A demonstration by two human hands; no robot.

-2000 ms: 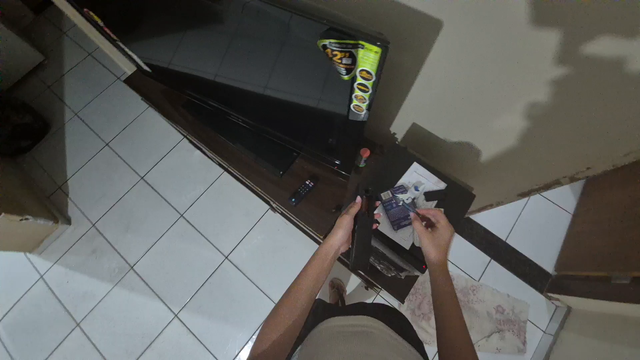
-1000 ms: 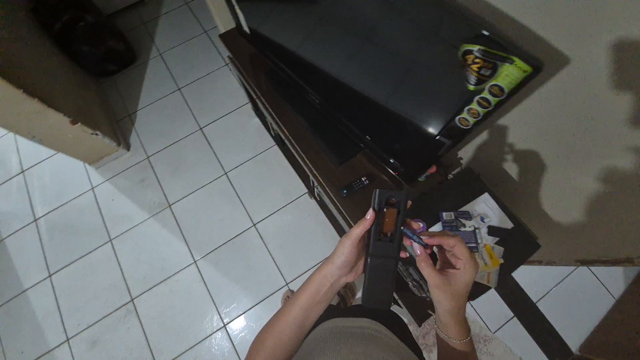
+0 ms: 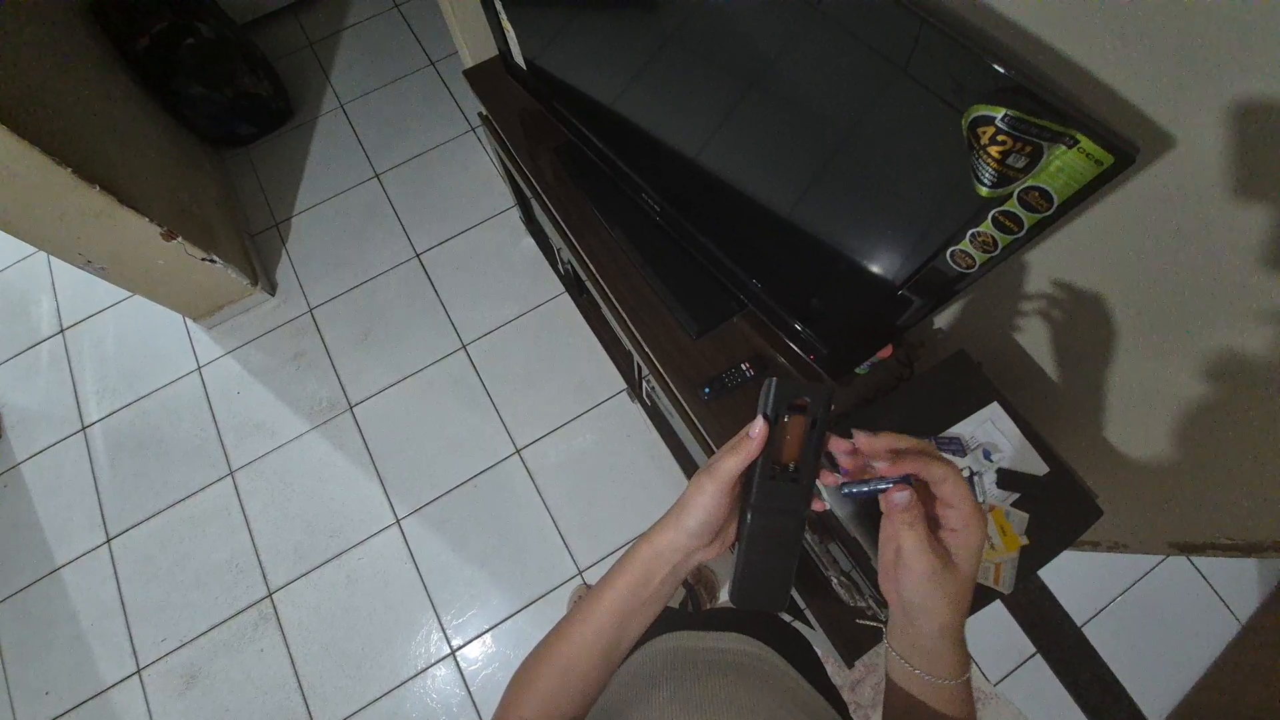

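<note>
My left hand [image 3: 712, 505] grips a long black remote control [image 3: 775, 530], its back turned up and its battery compartment [image 3: 792, 440] uncovered, with a copper-coloured inside. Just right of it, my right hand [image 3: 925, 505] holds a dark blue cylindrical battery [image 3: 872, 486] between thumb and fingers, pointing toward the remote but apart from it. Whether the right palm holds anything else cannot be seen. Beyond the hands, a smaller black remote control [image 3: 728, 380] with light buttons lies on the dark wooden TV stand [image 3: 675, 345].
A large flat television [image 3: 760, 150] with a green and black sticker stands on the stand. To the right, a black surface [image 3: 1060, 500] holds papers, a blue package and a yellow-and-white card [image 3: 1003, 540]. A wall corner [image 3: 230, 290] juts in at left above white floor tiles [image 3: 420, 440].
Two seconds ago my hands were over the black surface with the blue package; since one second ago they hold the remote and battery much as now. The view has swung.
</note>
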